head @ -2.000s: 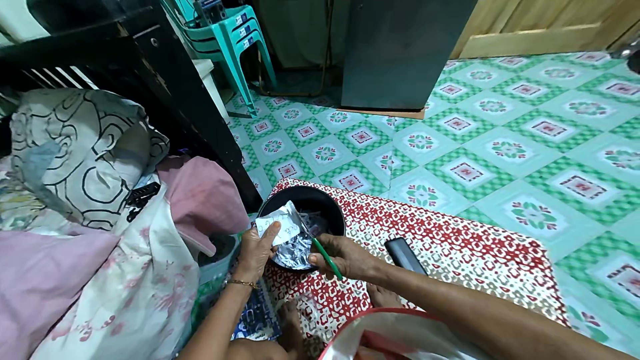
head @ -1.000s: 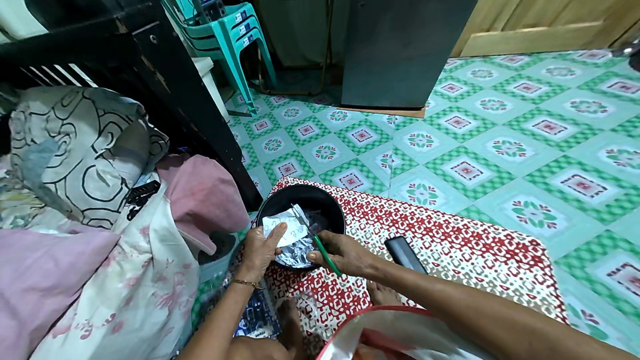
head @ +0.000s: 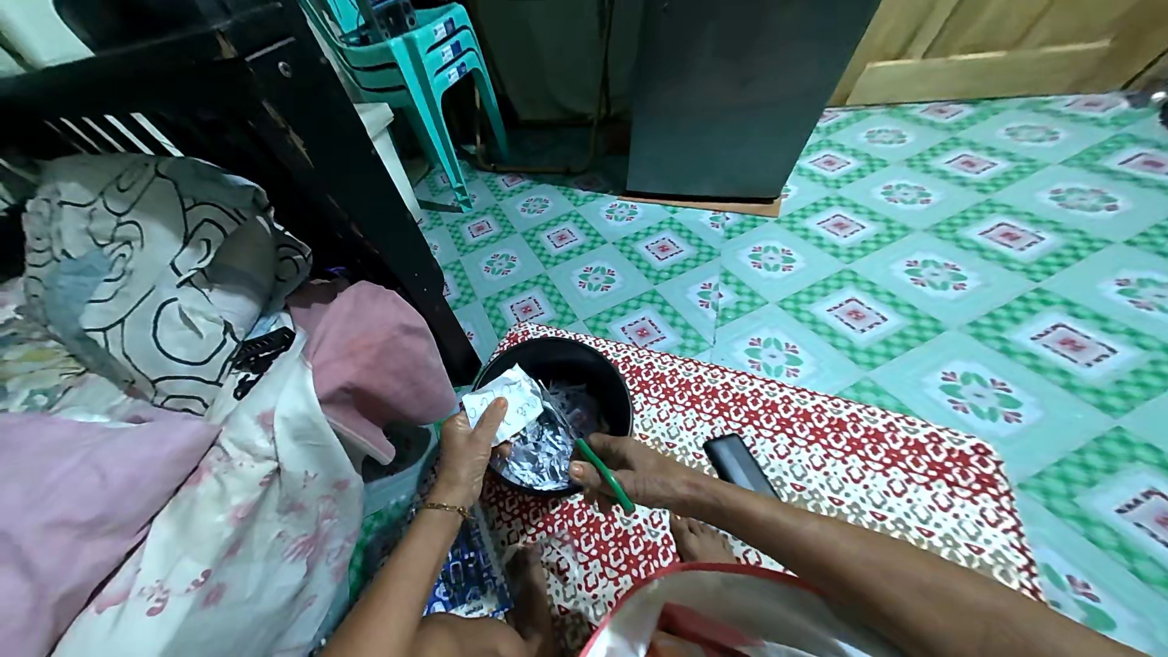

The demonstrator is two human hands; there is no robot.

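My left hand (head: pixel 470 452), with a bracelet at the wrist, pinches a crumpled white paper or foil piece (head: pixel 513 403) over a round black bowl or pan (head: pixel 613 379). My right hand (head: pixel 630 470) grips a slim green-handled tool (head: pixel 604 474); its far end points at the white piece, and its kind cannot be told. Silvery scraps (head: pixel 538 456) lie in the left and lower part of the bowl, below my left hand. Paler, translucent bits (head: pixel 577 406) show farther right inside it.
The bowl stands on a red and white patterned mat (head: pixel 821 456). A dark oblong object (head: pixel 739 464) lies right of my right hand. A red-rimmed container (head: pixel 721 602) is close to my body. Blue printed packaging (head: pixel 470 570) lies lower left, beside bedding (head: pixel 246 511) and a black wooden frame (head: pixel 356 201).
The white piece in my left hand has shifted and tilted over the bowl. Both hands stay above the bowl, my right still on the green handle.
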